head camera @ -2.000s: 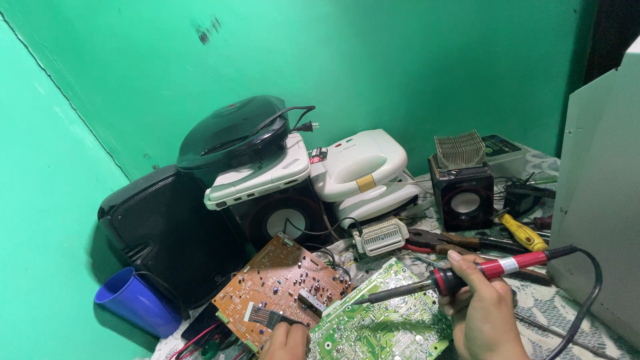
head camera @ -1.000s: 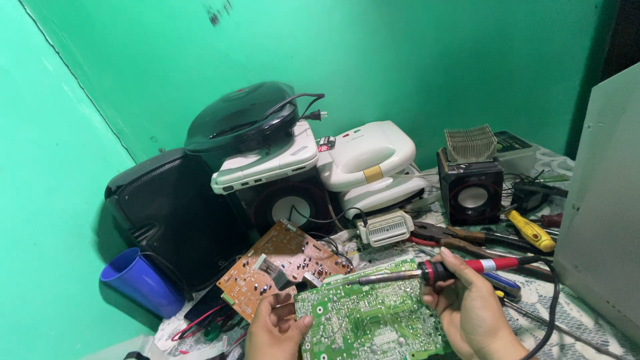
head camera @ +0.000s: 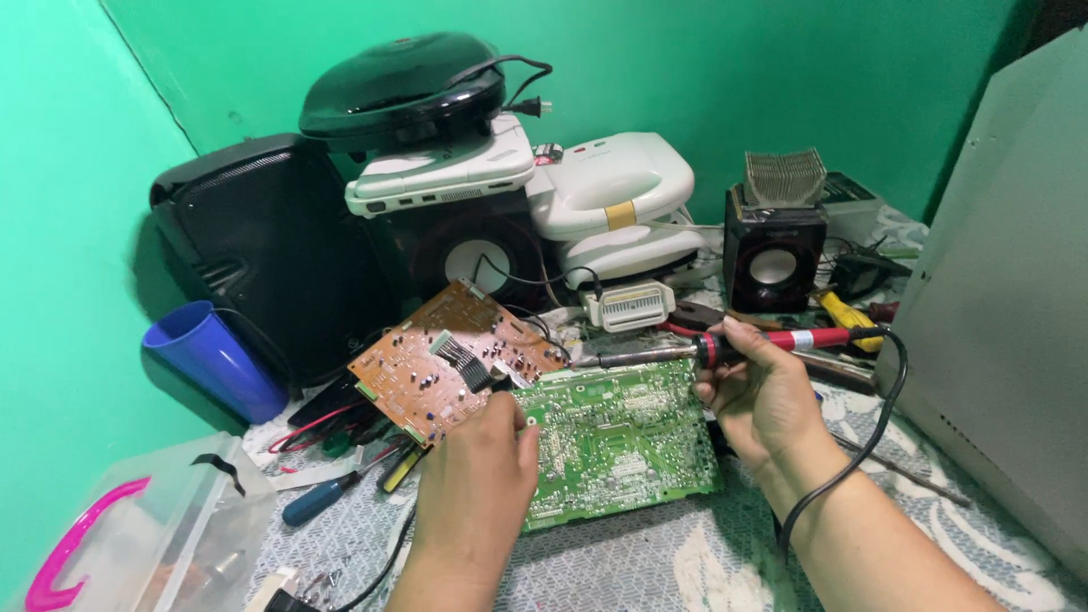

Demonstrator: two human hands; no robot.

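My right hand is closed around the red and black handle of a soldering iron, whose metal shaft points left over the top edge of a green circuit board. The board's soldered side faces up, and the right hand's fingers are by its upper right corner. At the board's upper left edge my left hand grips it, with the fingertips partly hidden. Behind the left hand lies a brown circuit board with a grey ribbon cable; whether the cable touches the left fingers is unclear.
A blue cup leans beside a black speaker. At the left are a clear plastic box and a blue-handled screwdriver. Pliers, a yellow-handled tool and a small speaker stand or lie behind; a grey metal panel rises at right.
The green board's top edge was below the iron's shaft and tip a second ago too. Two seconds ago the left hand was by the ribbon cable; it then moved to the board's left edge.
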